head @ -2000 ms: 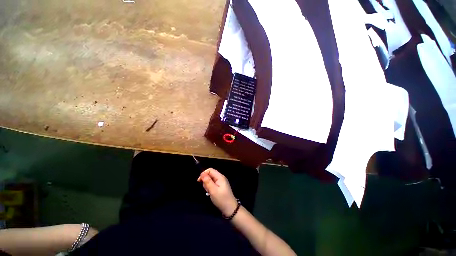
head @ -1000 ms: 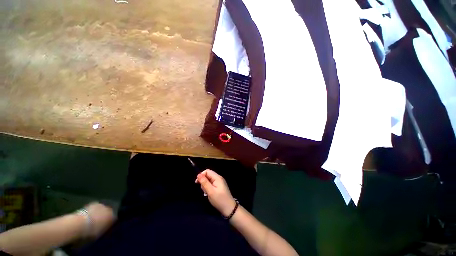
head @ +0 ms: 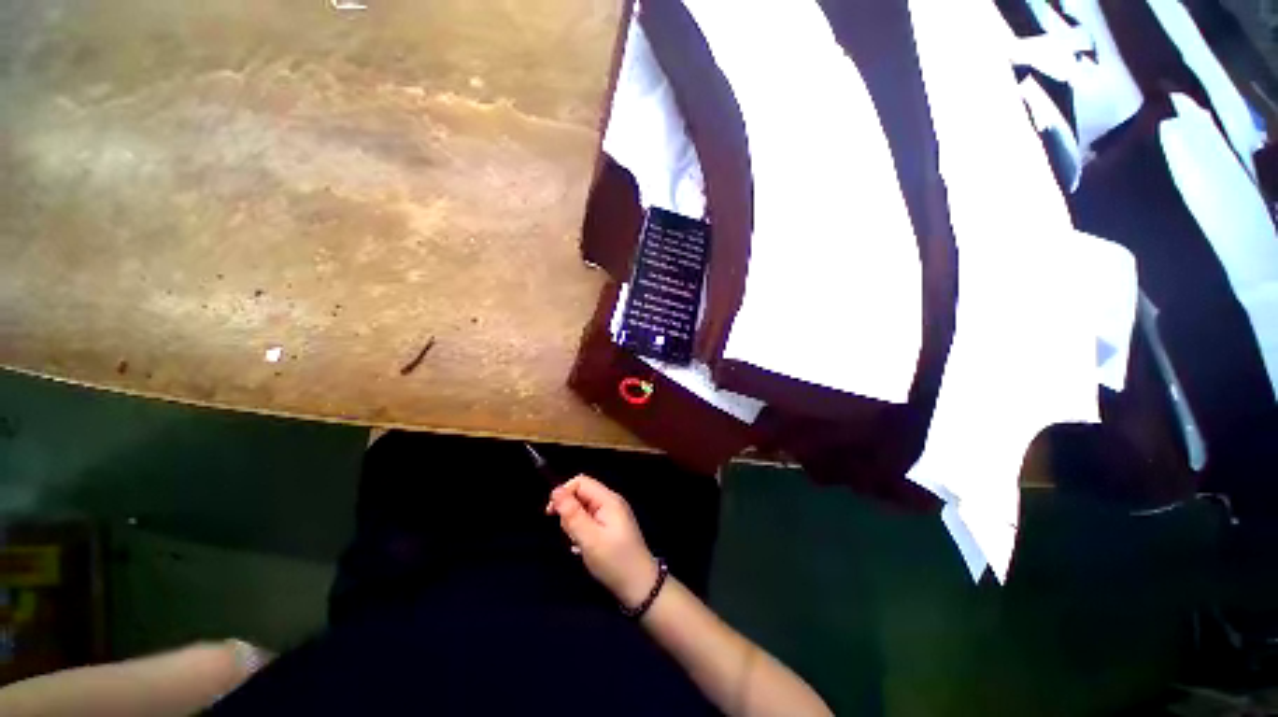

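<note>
My right hand (head: 600,530), with a dark bead bracelet, is closed around a thin dark pen-like tool (head: 544,464) over my lap, just below the table edge. The tool's pale tip points up and left. Its exact kind cannot be told. My left forearm (head: 140,682) shows at the lower left with a bracelet at the wrist. My left hand is hidden beyond the wrist, against my dark clothing.
The worn wooden table (head: 308,182) has a curved front edge. Maroon cloth (head: 729,182) with white paper patterns (head: 827,210) lies on the right, overhanging the edge. A black phone (head: 664,286) and red ring (head: 636,391) lie on the cloth. A box (head: 49,588) stands lower left.
My left hand showed blurred beside my lap one second ago; now it is out of sight and the forearm is lower. My right hand has barely moved and still holds the tool.
</note>
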